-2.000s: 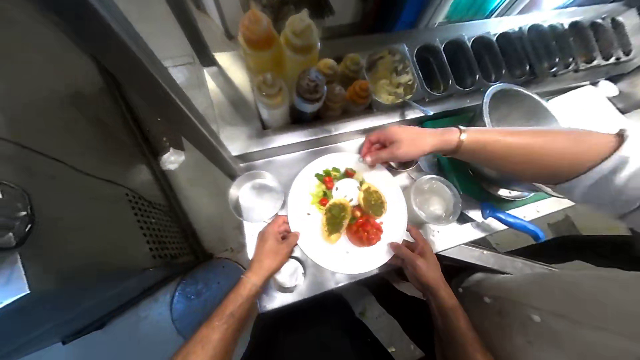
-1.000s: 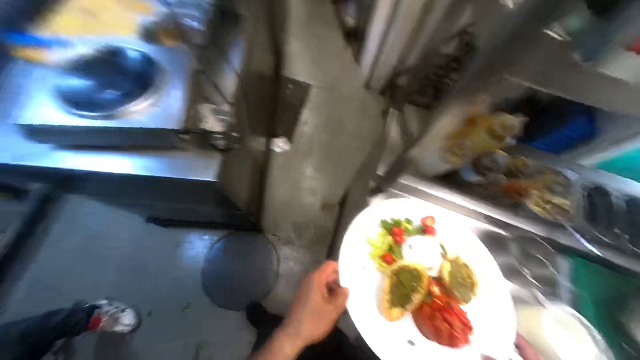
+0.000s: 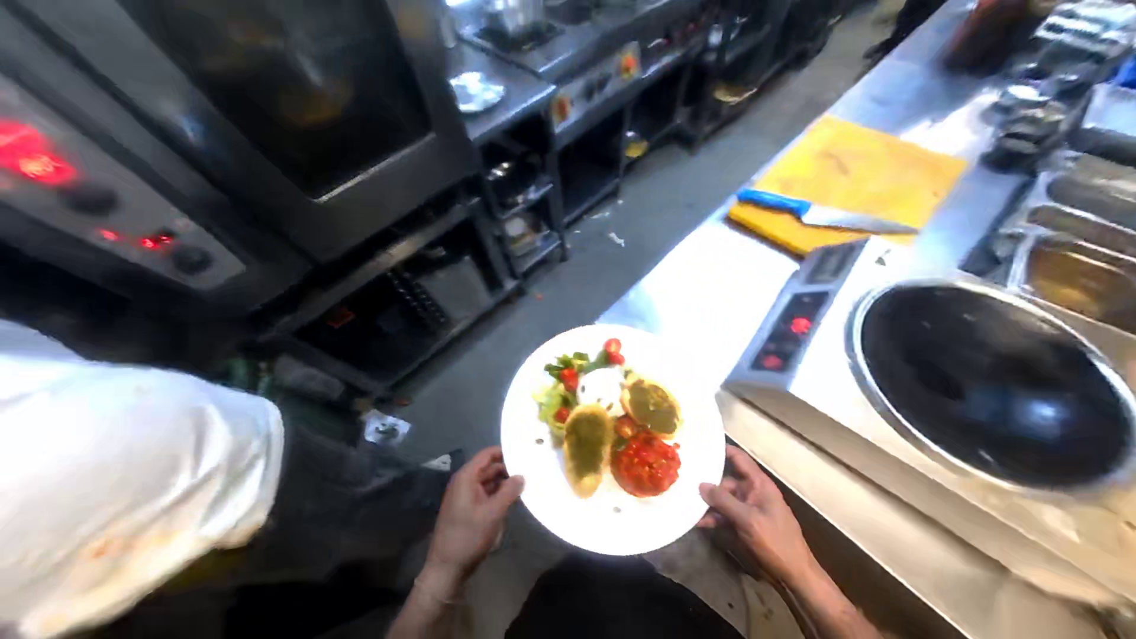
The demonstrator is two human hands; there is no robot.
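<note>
A round white plate [image 3: 550, 506] is held out in front of my body, between both hands. My left hand [image 3: 475, 506] grips its left rim, thumb on top, and my right hand [image 3: 754, 506] grips the right rim the same way. On the plate lie two toasted bread slices [image 3: 587, 448] with a green spread, a mound of chopped red tomato [image 3: 646, 464], a white ball [image 3: 602, 390] that looks like soft cheese, cherry tomatoes [image 3: 613, 346] and green salad leaves [image 3: 552, 406].
Right of the plate stands a countertop induction hob [image 3: 799, 319] with a dark round pan area [image 3: 985, 382]. Beyond it, a blue-handled knife [image 3: 825, 213] lies on yellow cutting boards [image 3: 870, 169]. An oven [image 3: 293, 89] is at left; a person in white [image 3: 133, 470] stands at lower left.
The view has swung far round to another part of the kitchen. The plate, on the counter between my hands two seconds ago, is now held up off it. The other person's reaching arm is out of view.
</note>
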